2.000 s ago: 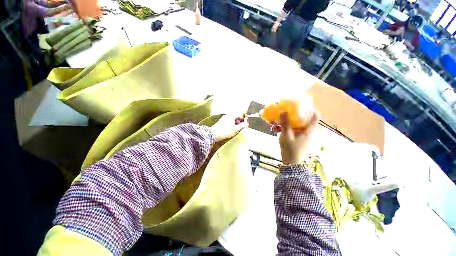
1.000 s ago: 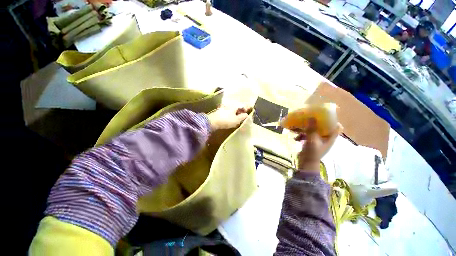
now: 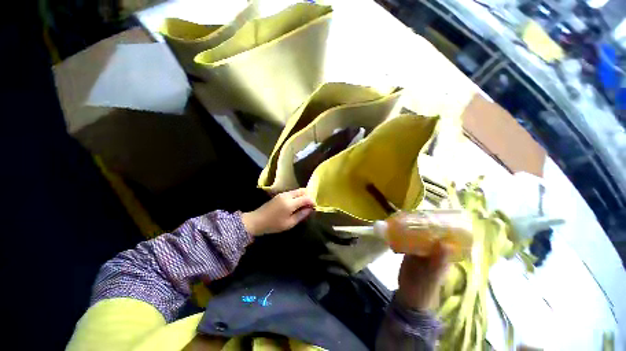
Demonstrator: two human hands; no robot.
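The open khaki-yellow bag body [image 3: 374, 164] stands at the near table edge, its yellow inside showing. My left hand [image 3: 281, 212] pinches its rim at the near left corner. My right hand [image 3: 425, 264] holds the glue bottle [image 3: 429, 232], which has amber contents. Its pale nozzle points left, near the bag's front rim, and I cannot tell whether it touches. My right hand is blurred and partly hidden by the bottle. Another open bag body [image 3: 329, 113] stands directly behind.
More open bag bodies [image 3: 274, 62] stand at the back left. A cardboard box with a grey-white sheet [image 3: 141, 79] is at the left. Yellow-green strips [image 3: 470, 288] lie right, beside a pale container [image 3: 532, 225]. A brown board [image 3: 504, 134] lies at the back right.
The view has shifted. My left hand has moved from the bag's far corner to its near left corner. My right hand has brought the bottle nearer, to the bag's front rim.
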